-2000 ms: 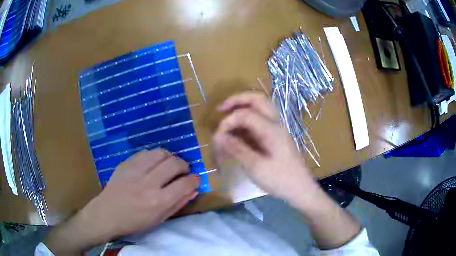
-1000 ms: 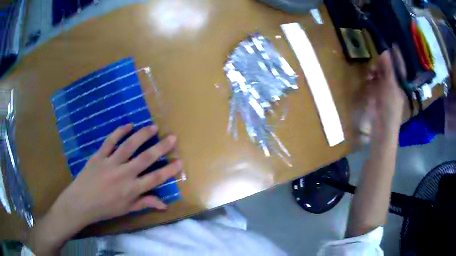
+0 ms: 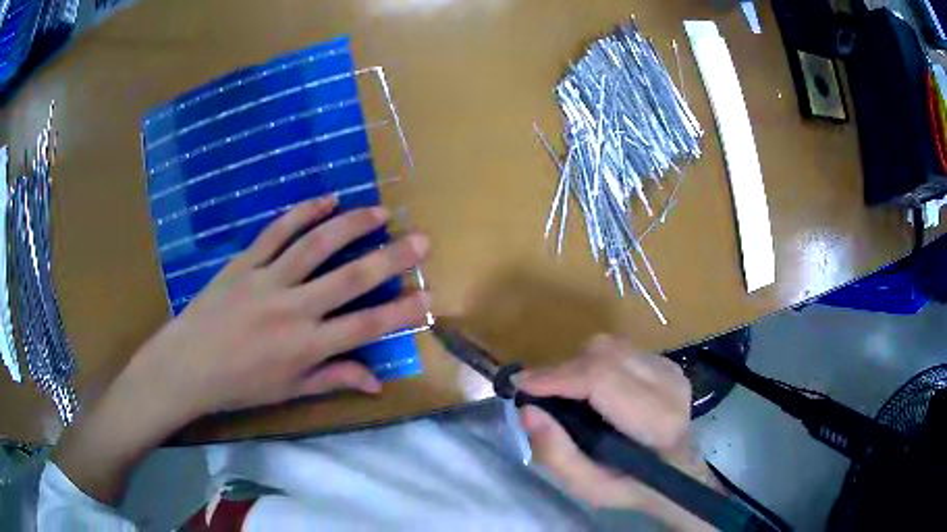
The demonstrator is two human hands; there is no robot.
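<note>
The blue solar cell string [image 3: 260,140] lies flat on the brown tabletop, with silver tabbing ribbon ends past its right edge. A short ribbon piece [image 3: 394,114] runs across the upper ends, and another lies near the lower ends, partly under my fingers. My left hand [image 3: 280,301] lies spread flat on the lower part of the string, fingertips at its right edge. My right hand [image 3: 613,416] holds the black soldering iron [image 3: 592,426] like a pen. Its tip is at the lower ribbon corner; whether it touches is hard to tell.
A loose heap of short silver ribbon [image 3: 628,145] lies right of the string, beside a white strip [image 3: 735,156]. The iron stand [image 3: 820,83] and black station [image 3: 895,104] are at the upper right. Long ribbons [image 3: 36,281] lie at the left.
My right hand was empty near the ribbon ends, then reached to the station at the right. It is now back at the string's lower right corner with the soldering iron.
</note>
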